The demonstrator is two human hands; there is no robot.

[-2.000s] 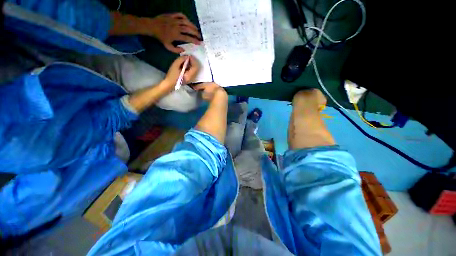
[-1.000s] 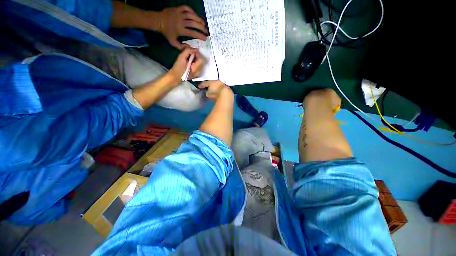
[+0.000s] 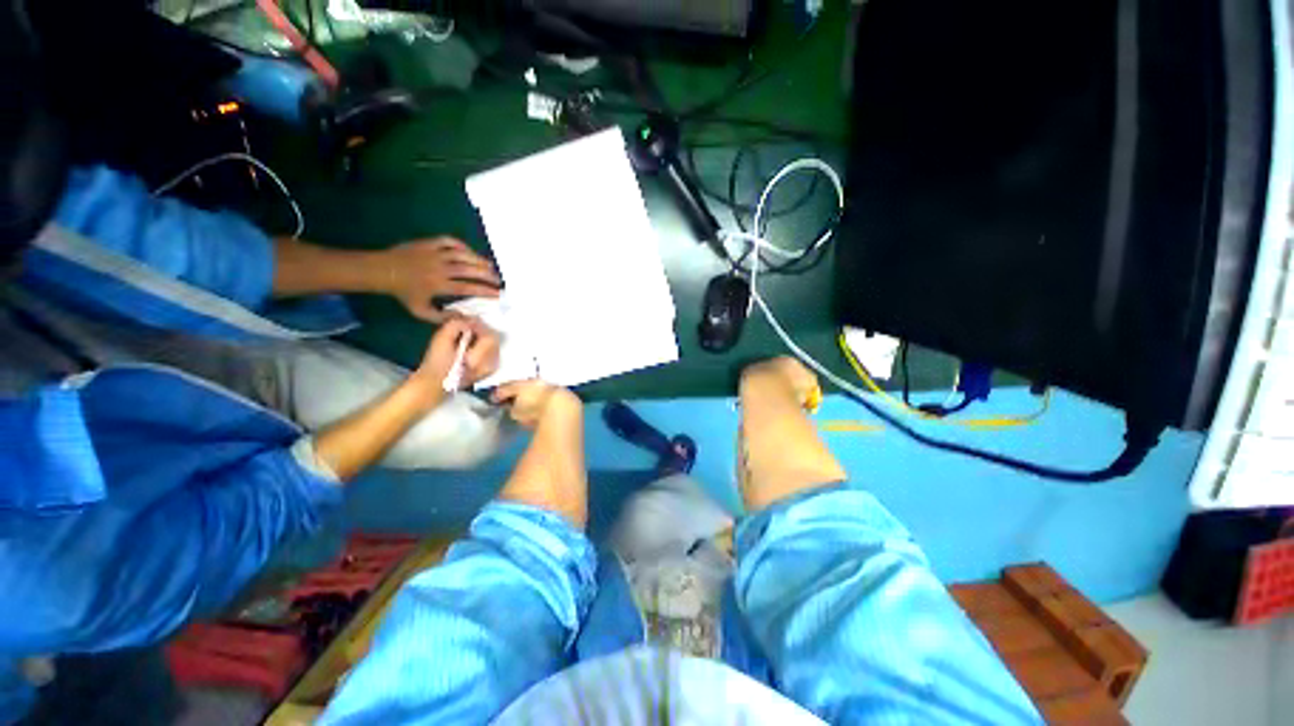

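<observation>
A large white record sheet (image 3: 579, 255) lies flat on the green bench; its writing is washed out. A small white slip (image 3: 514, 349) lies at its lower left under a coworker's hand with a white pen (image 3: 457, 360). My left hand (image 3: 539, 403) is at the sheet's lower left corner, one finger pointing towards the slip; whether it holds anything is hidden. My right hand (image 3: 781, 380) is a closed fist at the bench edge, with a bit of a small yellow tool (image 3: 812, 399) showing at its side.
A seated coworker in a blue smock (image 3: 156, 468) is close on my left. A black mouse (image 3: 724, 312) and loose cables (image 3: 758, 255) lie right of the sheet. A large black monitor (image 3: 1022, 199) stands at the right. Brown blocks (image 3: 1043, 638) are low at the right.
The view has tilted up, showing more of the bench and the monitor. Both my hands stay at the bench edge. The coworker's hands stay at the slip.
</observation>
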